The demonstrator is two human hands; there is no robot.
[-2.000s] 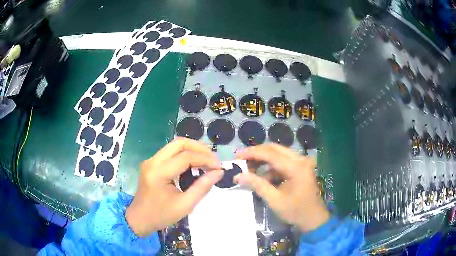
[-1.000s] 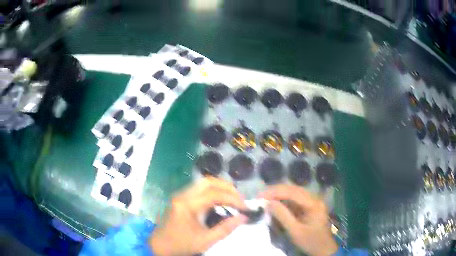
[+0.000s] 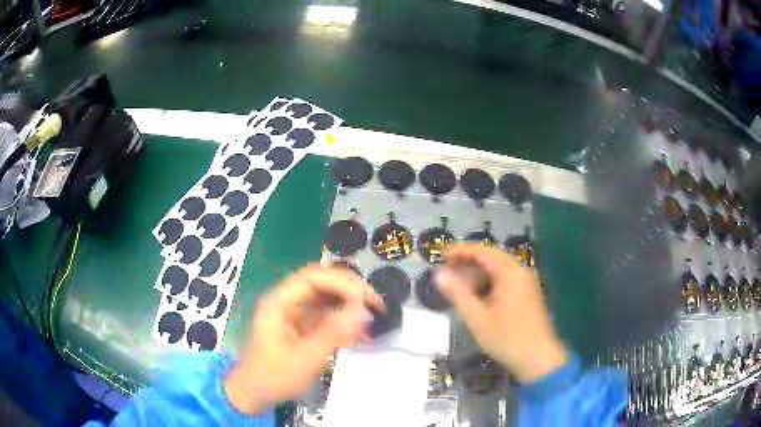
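My left hand (image 3: 296, 338), blurred, has its fingertips at the edge of a black adhesive disc (image 3: 385, 320) and pinches it. A white liner sheet (image 3: 377, 388) lies below it, with a smaller white piece (image 3: 425, 330) at its upper right. My right hand (image 3: 505, 313), blurred, is over the right part of the clear blister tray (image 3: 430, 210), its thumb and finger apart, with nothing visible between them. The tray's top row holds plain black covered modules (image 3: 396, 176). The second row has one black disc (image 3: 346, 238) at left, then gold-patched modules (image 3: 392, 243). My hands partly hide the lower rows.
Overlapping white sticker sheets (image 3: 238, 202) with black discs lie left of the tray. A black device (image 3: 100, 138) with cables stands at far left. Stacked shiny trays (image 3: 638, 250) with modules stand at right. A white strip (image 3: 188, 124) with yellow tape (image 3: 330, 139) crosses the green mat.
My hands have moved apart; earlier both were together at the top of the liner sheet. My right hand is now higher over the tray. The black disc is off the sheet. The camera view has shifted.
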